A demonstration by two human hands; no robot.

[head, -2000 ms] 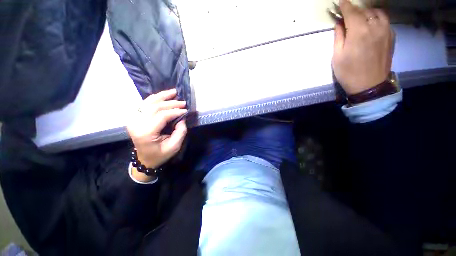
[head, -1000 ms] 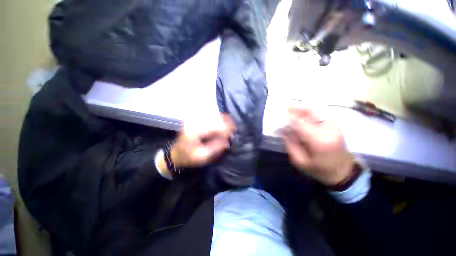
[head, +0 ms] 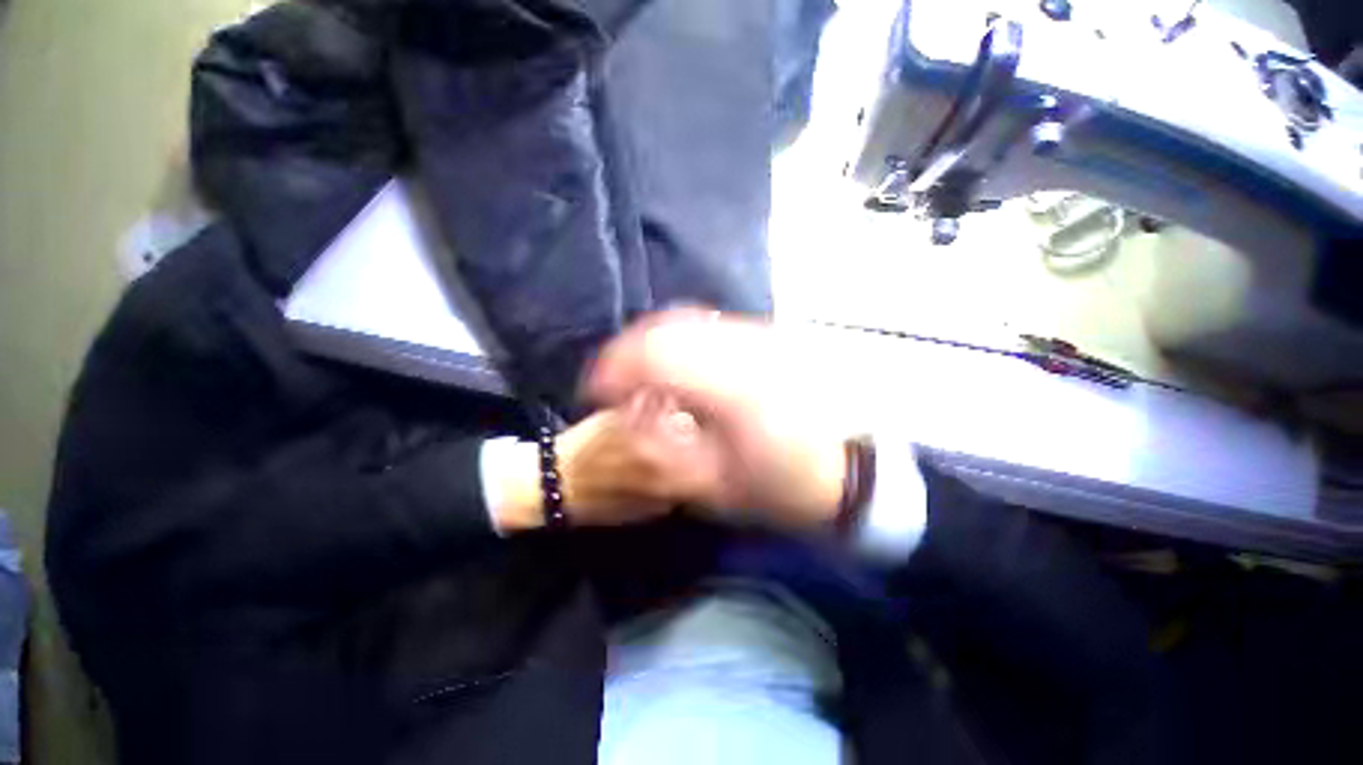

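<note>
A dark garment [head: 523, 194] with shiny, plain-looking dark cloth lies over the left part of the table, with dark matte cloth beside it. My left hand [head: 635, 460] is at its near end, at the table's front edge, fingers curled. My right hand [head: 748, 411] is blurred and overlaps my left hand from the right, reaching over the garment's end. The fingertips of both hands are hidden or blurred, so what they pinch cannot be told.
The white sewing machine head [head: 1106, 120] stands at the upper right. Thread snips [head: 1073, 360] lie on the white table [head: 957, 404] right of my hands. Dark cloth [head: 254, 508] hangs at the left. A pale surface [head: 90, 120] is at the far left.
The view has shifted, bringing the machine head in. My right hand has left the snips, which now lie on the table, and moved left to meet my left hand. The garment has been turned.
</note>
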